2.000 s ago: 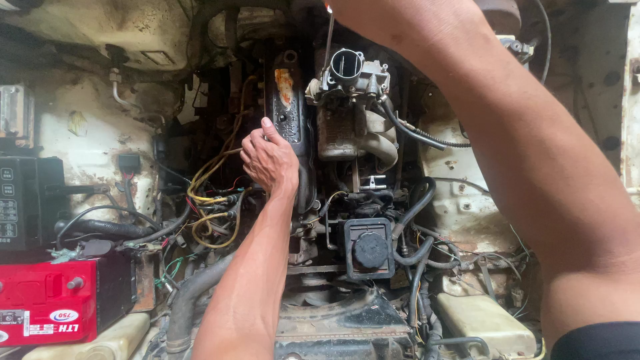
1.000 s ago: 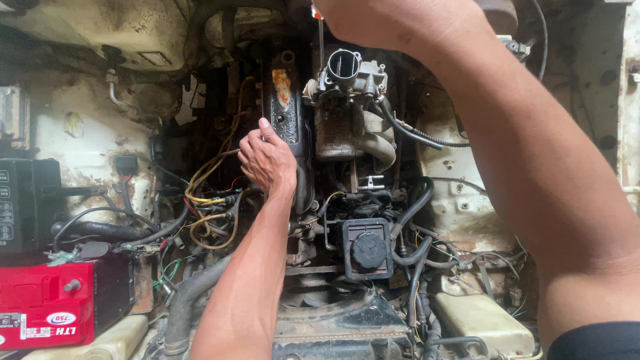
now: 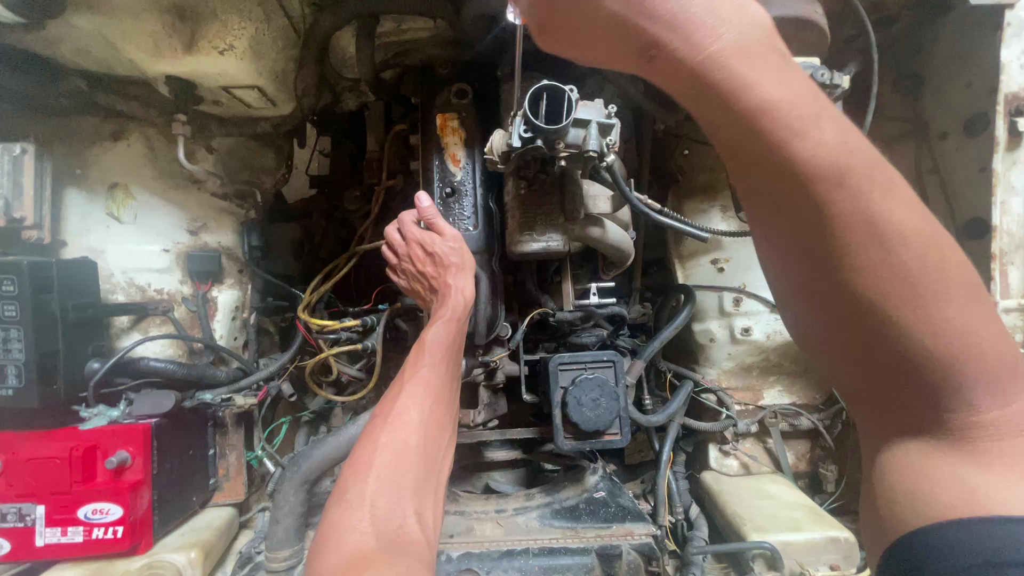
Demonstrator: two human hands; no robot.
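My left hand (image 3: 432, 260) rests at the left edge of the black valve cover (image 3: 460, 172), fingers bent over it and thumb up; whether it grips anything is hidden. At the top, my right hand (image 3: 632, 32) is closed around the clear handle of a screwdriver (image 3: 518, 68), cut off by the frame edge. Its thin metal shaft points down beside the left side of the metal throttle body (image 3: 552, 120); the tip is hard to make out. Below the throttle body sits the cast intake manifold (image 3: 540, 212). Yellowish spark plug wires (image 3: 344, 280) loop just left of my left hand.
A red and black car battery (image 3: 76, 488) stands at the lower left, below a black fuse box (image 3: 44, 336). A black reservoir with a round cap (image 3: 592, 402) sits below the manifold. Hoses flank it. The radiator shroud (image 3: 552, 512) and a plastic tank (image 3: 776, 520) lie near the bottom.
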